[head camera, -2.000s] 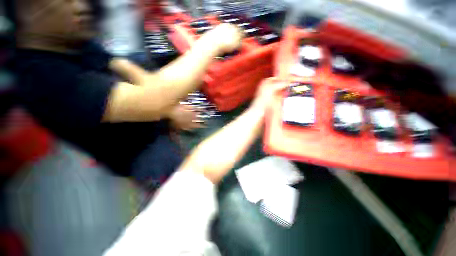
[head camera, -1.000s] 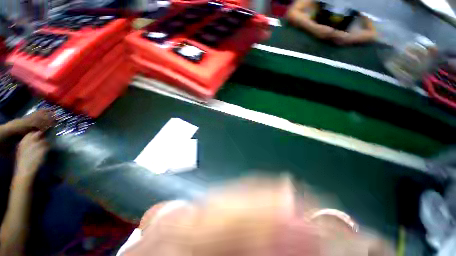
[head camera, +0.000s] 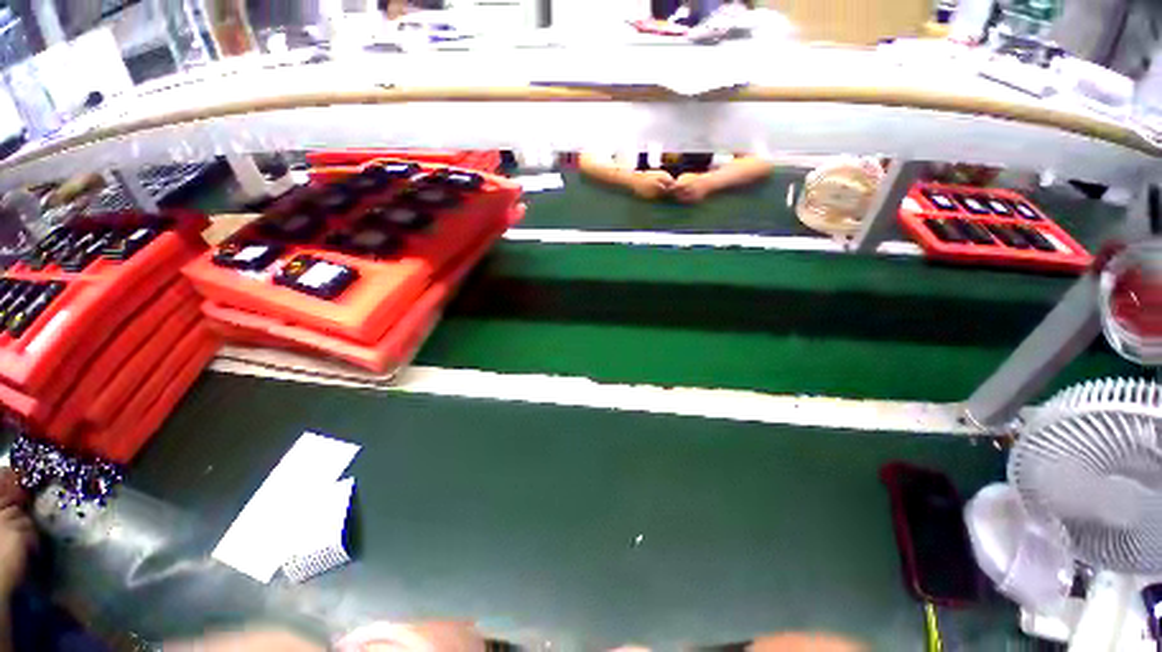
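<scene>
White label sheets lie overlapping on the dark green mat at left centre; one corner shows rows of small dark marks. A stacked pair of red trays holding black units stands behind them. My left hand shows only as a cut-off strip of skin at the bottom edge. My right hand shows only as a sliver at the bottom edge, right of centre. The fingers of both are out of the picture, so their grip cannot be told.
A taller red tray stack and small shiny parts are at left, beside a neighbour's hand. A dark phone, yellow tweezers and a white fan are at right. A conveyor and raised white shelf run across.
The view has tilted up and levelled, bringing the shelf, phone and fan into view. My blurred hands have dropped to the bottom edge. Two seconds ago my left hand was at a red tray's edge.
</scene>
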